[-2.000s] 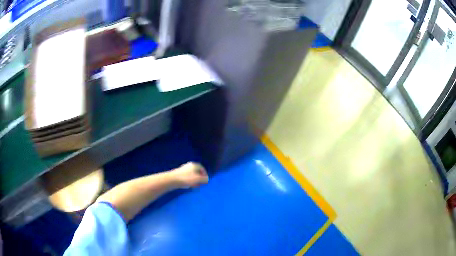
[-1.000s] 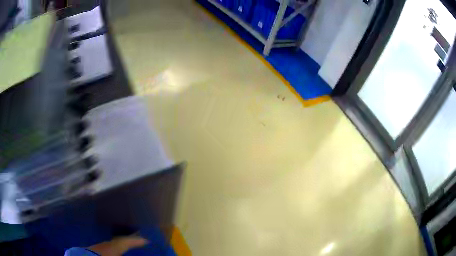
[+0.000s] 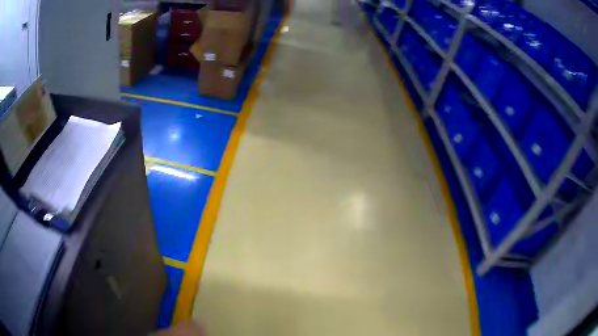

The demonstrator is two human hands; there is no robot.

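Note:
A small blurred piece of a hand, which looks like my left hand [image 3: 180, 329], shows at the bottom edge, left of centre. Its fingers cannot be made out. My right hand is not in view. Nearest on the left is a dark cabinet [image 3: 121, 252]. A stack of white printed sheets [image 3: 75, 157] lies on its top, held at the near end by a dark clip or binder. A second white sheet or pad [image 3: 26, 269] lies nearer to me, cut off by the left edge. Neither is touched by a hand.
A cream walkway [image 3: 315, 170] with yellow edge lines runs ahead. A grey metal rack [image 3: 452, 52] with blue bins [image 3: 515, 108] stands along the right. Brown cartons [image 3: 223, 49] and dark red boxes [image 3: 185, 36] stand on the blue floor [image 3: 183, 134] at the back left.
The view has swung away from the green bench and glass doors to the walkway and rack. The bare forearm has dropped almost out of the picture.

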